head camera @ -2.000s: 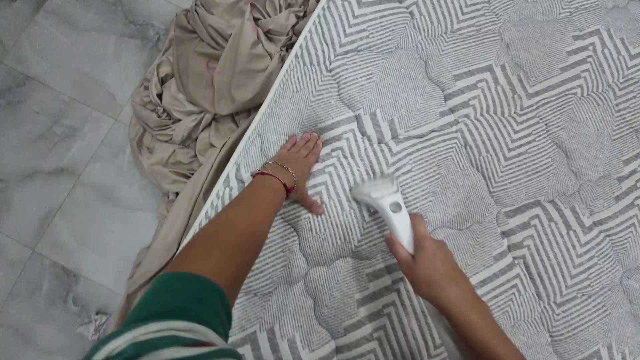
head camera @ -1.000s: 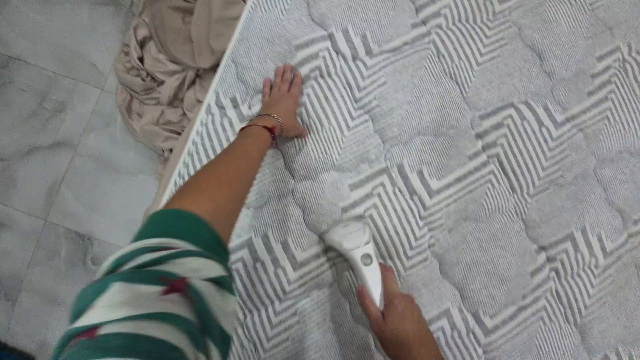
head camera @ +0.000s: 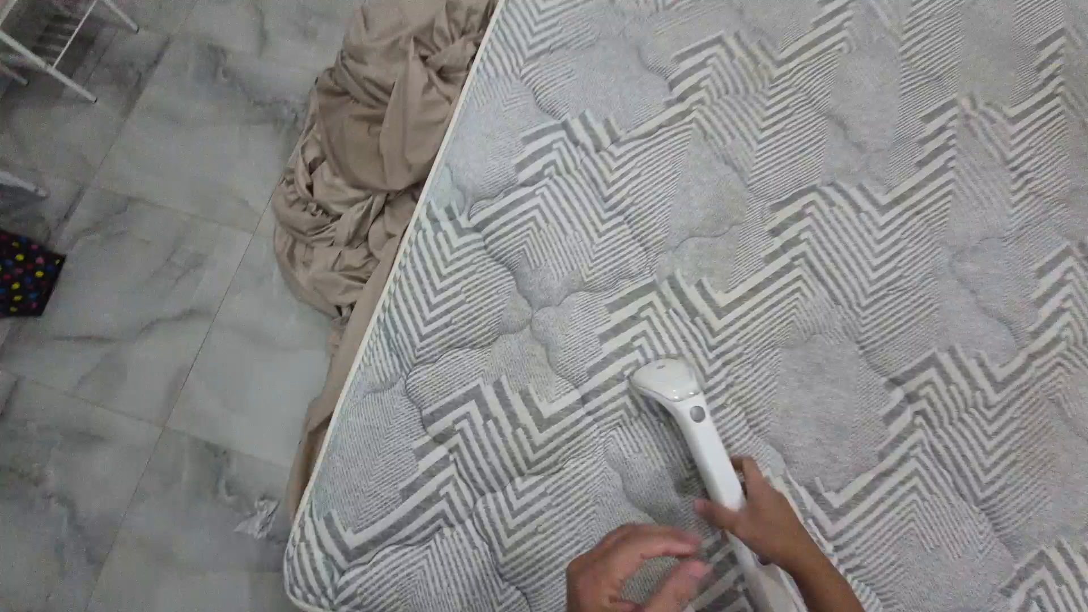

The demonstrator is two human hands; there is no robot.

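A grey and white quilted mattress (head camera: 544,255) spreads beneath both hands. My right hand (head camera: 761,514) grips the white handle of a handheld appliance (head camera: 710,450), possibly a vacuum or steamer, whose rounded head rests on or just over the mattress. My left hand (head camera: 637,569) is at the bottom edge of the view, left of the handle, fingers curved and apart with nothing between them. Part of that hand is cut off by the frame.
Bunched beige fabric (head camera: 382,127) lies along the mattress's left side. Beyond it is a grey marbled tile floor (head camera: 178,314) with a crumpled scrap (head camera: 257,518). A white metal rack (head camera: 59,64) and a black bag-like item with coloured dots (head camera: 25,274) are at the left.
My left hand, flat on the mattress in both earlier frames, has lifted and come back near the appliance handle. My right hand still holds the appliance. The view has shifted.
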